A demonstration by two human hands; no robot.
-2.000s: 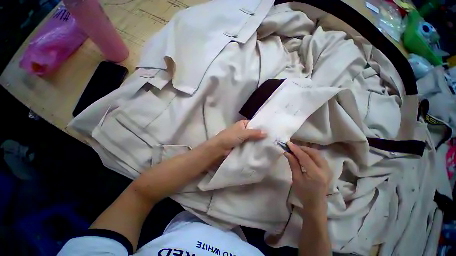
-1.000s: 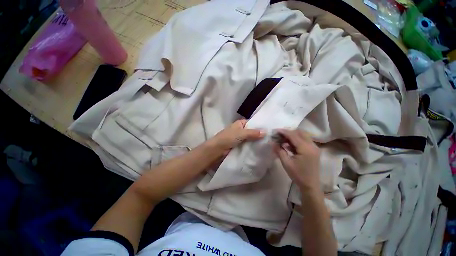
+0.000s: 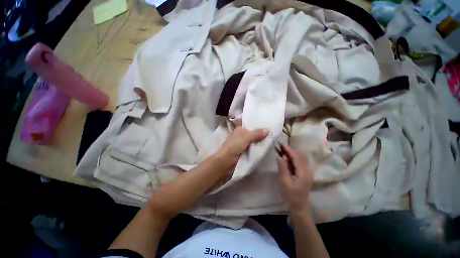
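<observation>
Cream jackets (image 3: pixel 202 95) lie heaped across the table in front of me. My left hand (image 3: pixel 244 141) grips a straight cream front placket (image 3: pixel 265 98), thumb on top near small stitched marks. The strip runs up and away from the hand. My right hand (image 3: pixel 294 169) is just right of the placket, fingers closed on small dark thread snips (image 3: pixel 280 149); most of the tool is hidden in the hand. The tip points towards the placket edge. A dark contrast band (image 3: pixel 230 93) shows left of the placket.
A pink bottle (image 3: pixel 68 78), a pink plastic bag (image 3: pixel 44 113), a black phone-like object (image 3: pixel 94 132) and a yellow paper note (image 3: pixel 110 11) lie on the wooden table (image 3: pixel 30 153) at left. More cream garments (image 3: pixel 434 141) lie at the right edge.
The camera view has shifted, bringing the yellow note into view. The placket now stands more upright in the picture. My right hand has moved slightly down, away from my left thumb.
</observation>
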